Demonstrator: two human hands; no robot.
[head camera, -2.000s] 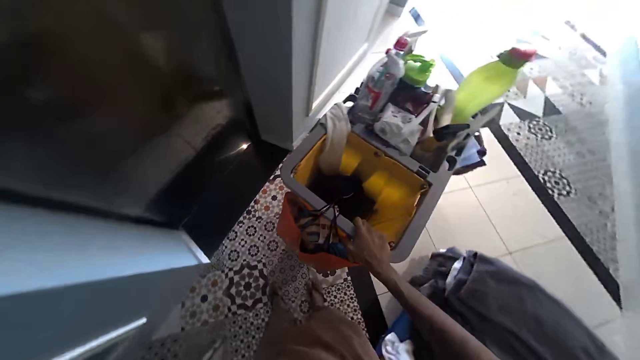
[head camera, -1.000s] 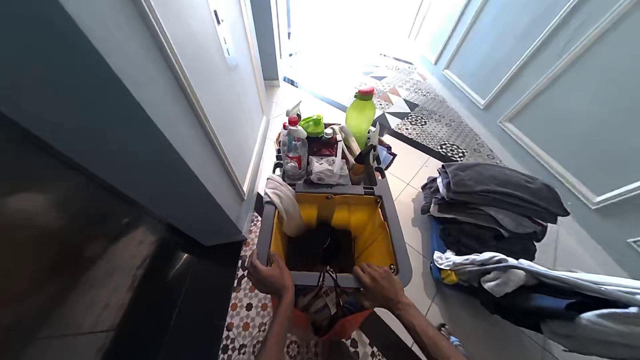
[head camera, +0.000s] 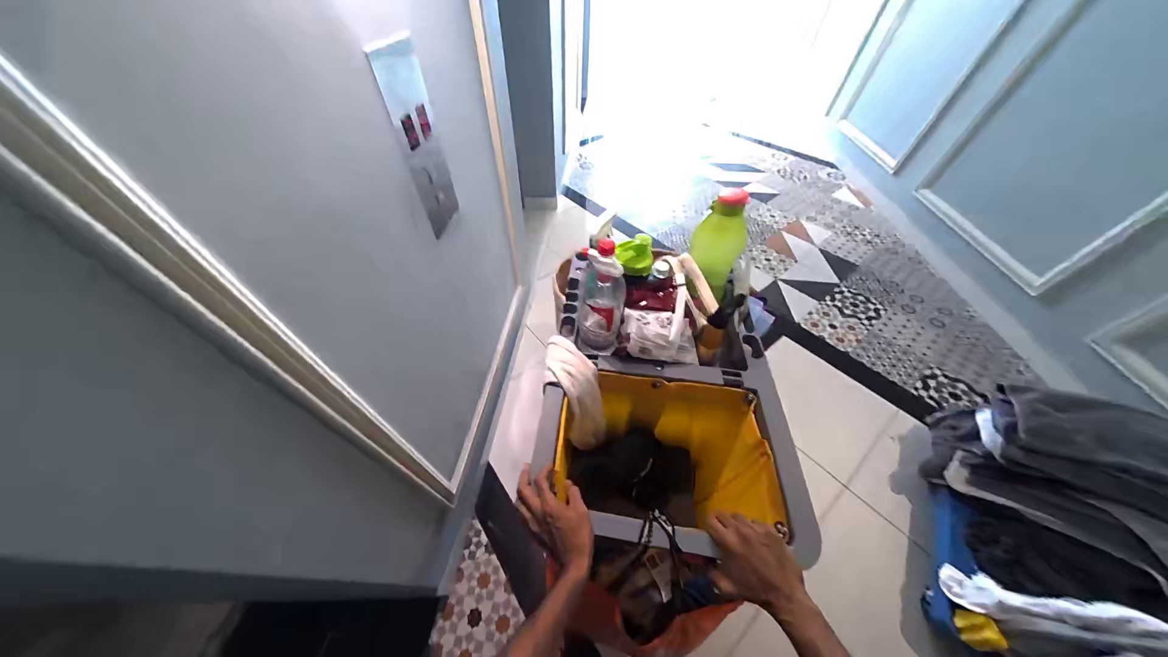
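Observation:
A cleaning cart (head camera: 792, 474) with a grey frame and a yellow bag liner (head camera: 703, 420) stands before me. My left hand (head camera: 558, 525) grips the frame's near left corner. My right hand (head camera: 753, 558) is closed over the near rail, right of its middle. A white cloth (head camera: 577, 388) hangs over the left rim into the liner, where dark items lie. An orange bag (head camera: 684, 630) hangs under the near rail between my hands. On the far tray stand a clear plastic bottle (head camera: 602, 301), a green bottle with a red cap (head camera: 719, 239) and a white packet (head camera: 657, 336).
Folded dark cloths (head camera: 1077, 456) are piled on a blue container (head camera: 949, 547) at the right. A grey wall with a metal button panel (head camera: 415, 137) stands close on the left. A panelled wall (head camera: 1031, 173) is at the right, and patterned floor tiles (head camera: 858, 265) stretch ahead.
Two seconds ago only my right hand showed on the cart rim; now both hands hold it. The cart has turned to point along the corridor. The view has swung considerably.

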